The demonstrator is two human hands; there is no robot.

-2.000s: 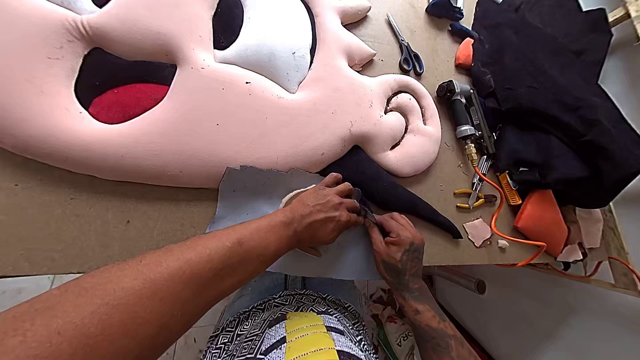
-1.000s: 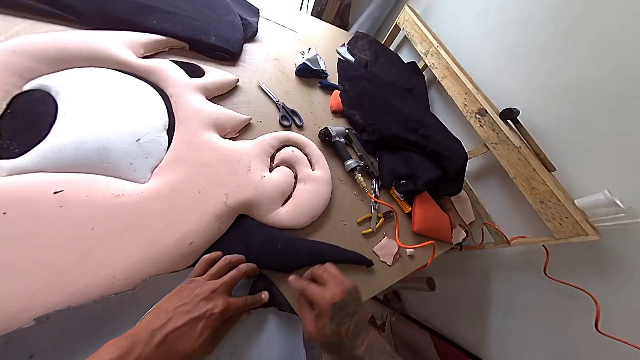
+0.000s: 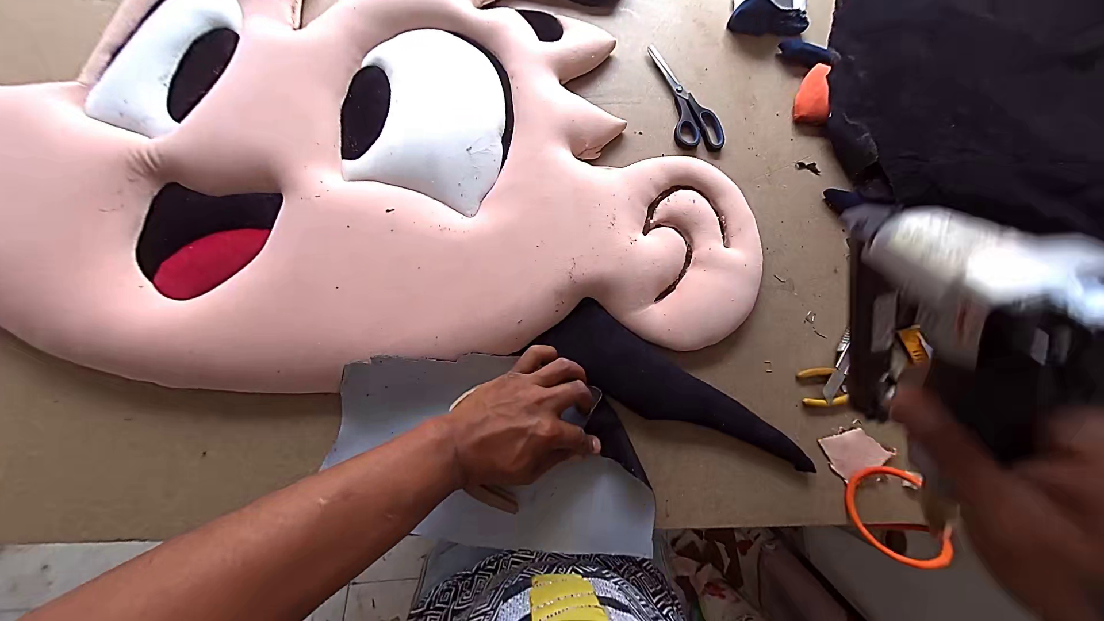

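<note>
My left hand [image 3: 526,418] presses with bent fingers on a grey sheet of material [image 3: 569,509] at the table's front edge; a dark fabric piece [image 3: 623,444] and a pale piece [image 3: 496,498] show beside and under it. My right hand [image 3: 992,483], blurred at the right, is closed round a pneumatic stapler [image 3: 975,285] with an orange air hose [image 3: 888,552]. Past my left hand lies a large padded cartoon face [image 3: 431,276] in pink, with an ear [image 3: 699,250]. A black padded pointed piece [image 3: 673,379] reaches from under the ear toward the right.
Blue-handled scissors [image 3: 686,103] lie beyond the ear. Yellow-handled pliers [image 3: 815,388] and a pink scrap [image 3: 854,453] are near the stapler. Black fabric [image 3: 966,103] covers the back right, next to an orange piece [image 3: 812,95]. The tabletop's front edge [image 3: 733,524] runs below the grey sheet.
My right hand has left the dark fabric beside my left hand and now holds the stapler, which lay on the table in the earlier frames. The view has swung back left since one second ago.
</note>
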